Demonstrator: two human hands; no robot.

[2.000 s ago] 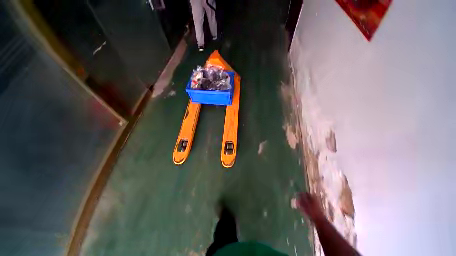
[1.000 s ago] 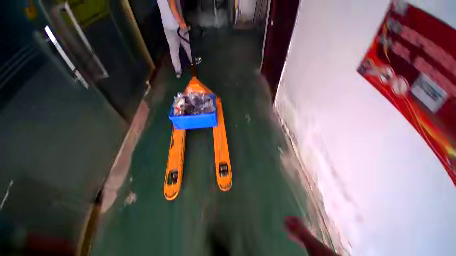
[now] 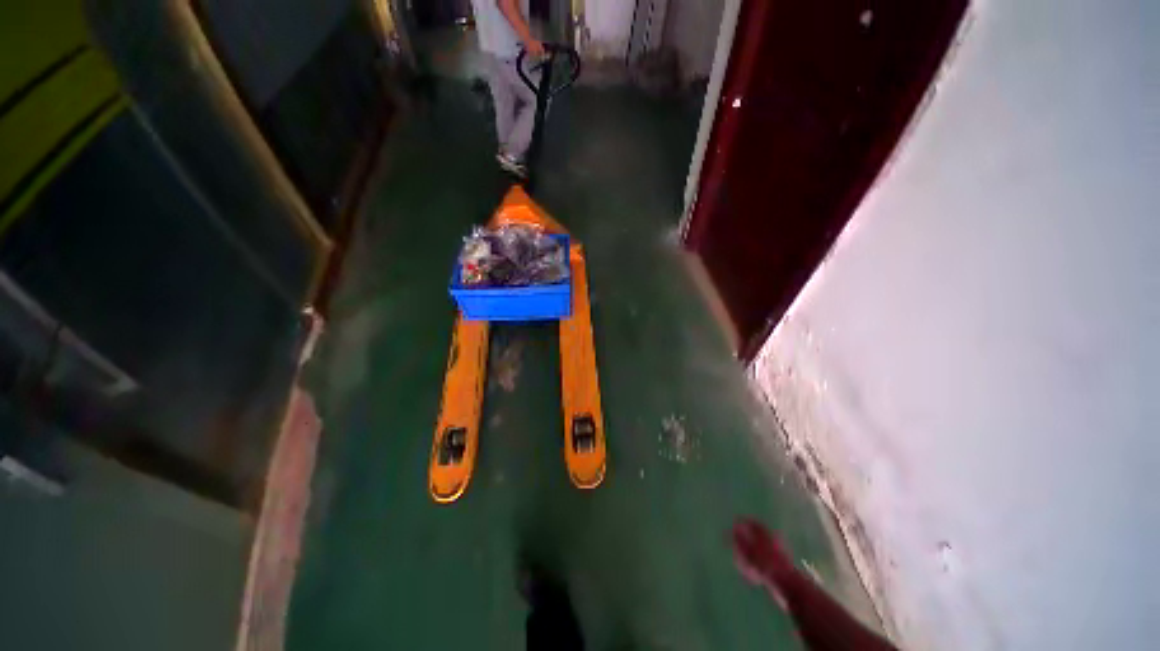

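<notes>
A blue crate lies across the forks near the head of an orange pallet truck. Dark parts in shiny clear bags are heaped in it. The two forks point towards me. My right hand hangs low at the right, away from the truck; it is small and blurred, and its fingers cannot be made out clearly. My left hand is not in view.
A person ahead holds the truck's black handle. A dark red door and a white wall stand at the right. Dark glass panels line the left. The green floor is worn.
The truck and person have moved on along the corridor. The red wall poster has left the view and the dark red door shows larger. My right hand stays low at the right.
</notes>
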